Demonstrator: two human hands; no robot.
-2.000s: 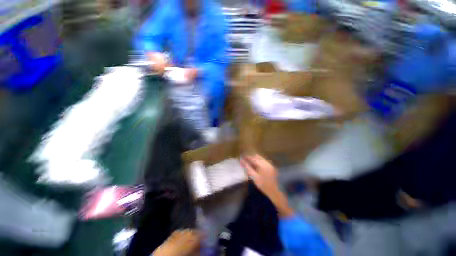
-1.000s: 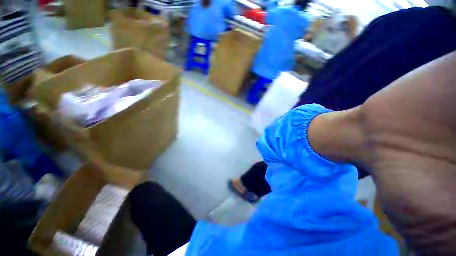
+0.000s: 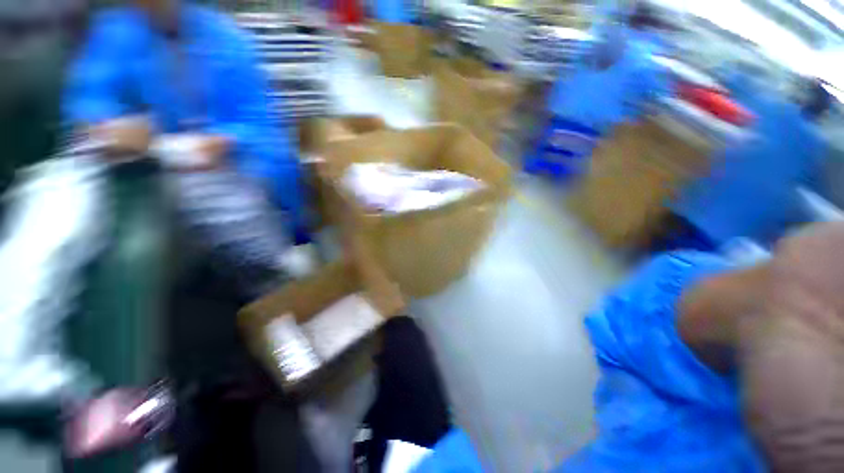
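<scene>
A small open brown carton (image 3: 254,325) stands tilted near my knees, partly filled with small white boxes (image 3: 344,325). My right hand (image 3: 807,346) is very close to the camera at the right edge, large, blurred and cut off, above a bright blue sleeve. Its fingers do not show clearly, so I cannot tell whether it holds anything. My left hand is not in view. At the lower left, a pinkish bright thing, perhaps a smartphone (image 3: 109,423), lies on the dark green bench (image 3: 125,268), near a blurred row of white boxes (image 3: 46,249).
A large open carton (image 3: 430,245) with pale plastic bags (image 3: 407,187) stands behind the small one. A person in a blue smock (image 3: 222,83) is at the upper left with both hands near the bench. More blue-clad people, a blue stool (image 3: 562,148) and a carton (image 3: 639,180) are at the upper right.
The view has swung back left from a second ago, bringing the bench and the nearby person into view again. My right hand remains raised close to the camera, now further toward the right edge.
</scene>
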